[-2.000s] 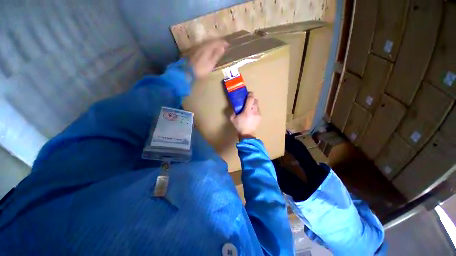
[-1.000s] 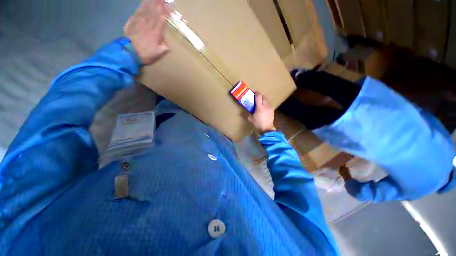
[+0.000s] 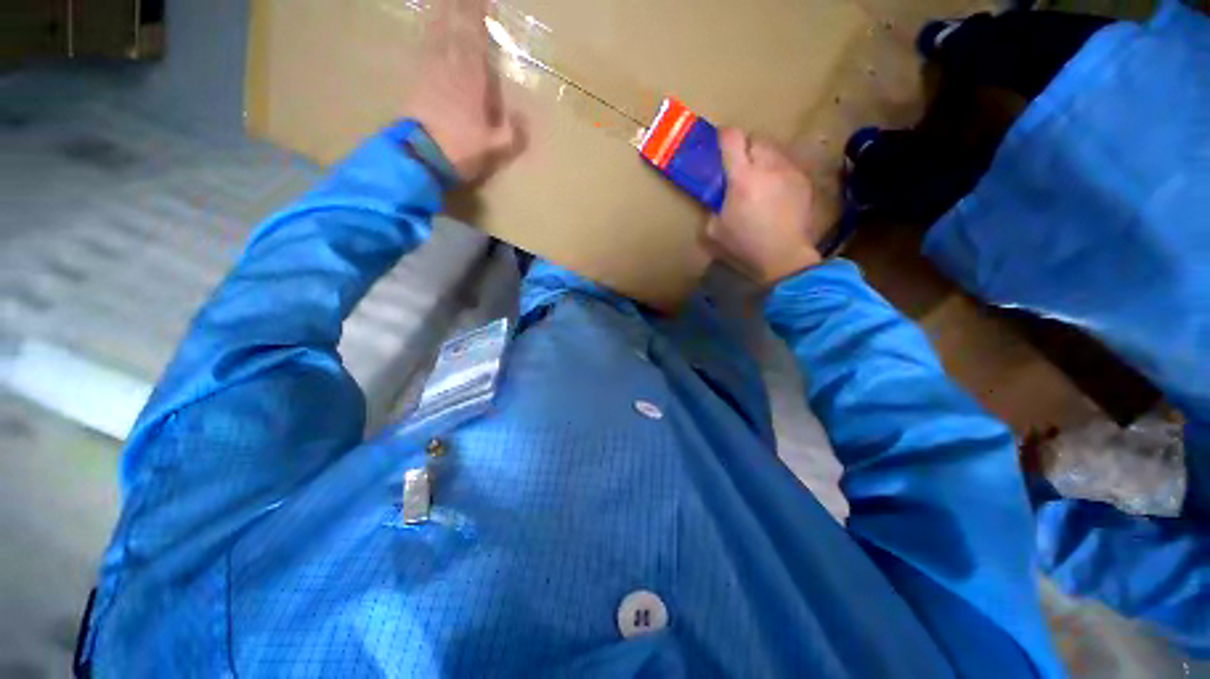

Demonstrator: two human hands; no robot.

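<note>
A large tan carton (image 3: pixel 584 199) lies in front of my chest, with a seam running across its face. A shiny strip of clear packing tape (image 3: pixel 524 51) lies along the seam. My right hand (image 3: pixel 767 206) grips the blue and orange-red tape dispenser (image 3: pixel 687 153), its orange end at the seam. My left hand (image 3: pixel 458 100) is slightly blurred and rests on the carton beside the tape, fingers towards the top edge, with nothing seen in it.
Another person in a blue smock (image 3: pixel 1088 199) is close on the right, dark trouser legs beside the carton. Clear plastic film (image 3: pixel 1121 464) lies at the lower right. Pale stacked goods (image 3: pixel 146 212) stand at the left. My ID badge (image 3: pixel 465 369) hangs on my chest.
The view has turned and moved closer to the carton. The dispenser has moved from the carton's upper edge down along the seam, leaving tape behind it. My left hand has shifted along the taped seam.
</note>
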